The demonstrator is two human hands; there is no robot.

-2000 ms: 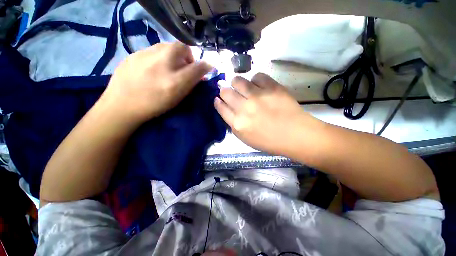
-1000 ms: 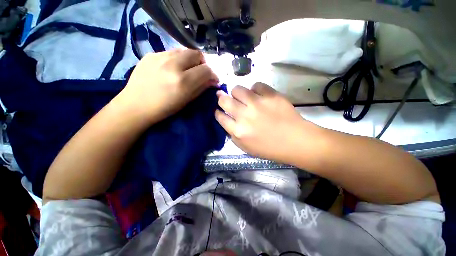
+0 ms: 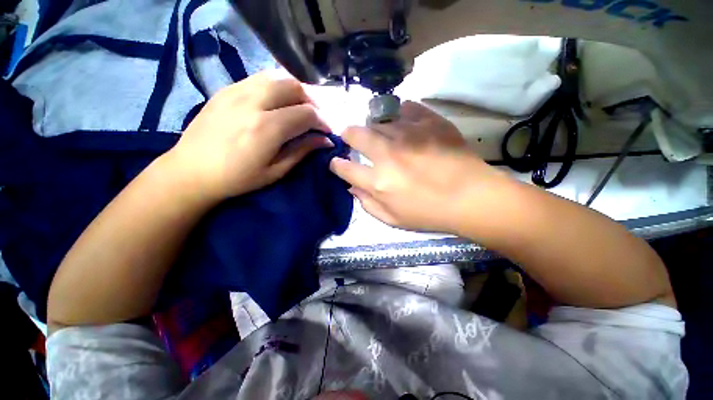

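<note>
The navy fabric panel (image 3: 266, 226) lies left of centre and hangs over the table's front edge. My left hand (image 3: 250, 137) pinches its upper edge with thumb and fingers, just left of the lit needle area. My right hand (image 3: 414, 168) has its fingertips at the same navy edge, close to my left fingertips. The exact grip at the fingertips is partly hidden. The sewing machine (image 3: 500, 19) stands above, its needle area partly washed out by light. A light grey-blue panel with navy strips (image 3: 102, 86) lies joined to the navy at upper left.
Black scissors (image 3: 551, 129) lie right of the machine head beside a white cloth bundle (image 3: 492, 74). A round metal knob (image 3: 384, 108) sits just above my right hand. A measuring tape strip (image 3: 406, 255) runs along the table front. A red-blue bin or cloth (image 3: 195, 336) shows below.
My right hand's upper fingers have shifted up under the round knob, and my left fingers bend around the navy edge. The machine's blue lettering shows more as the view has shifted slightly.
</note>
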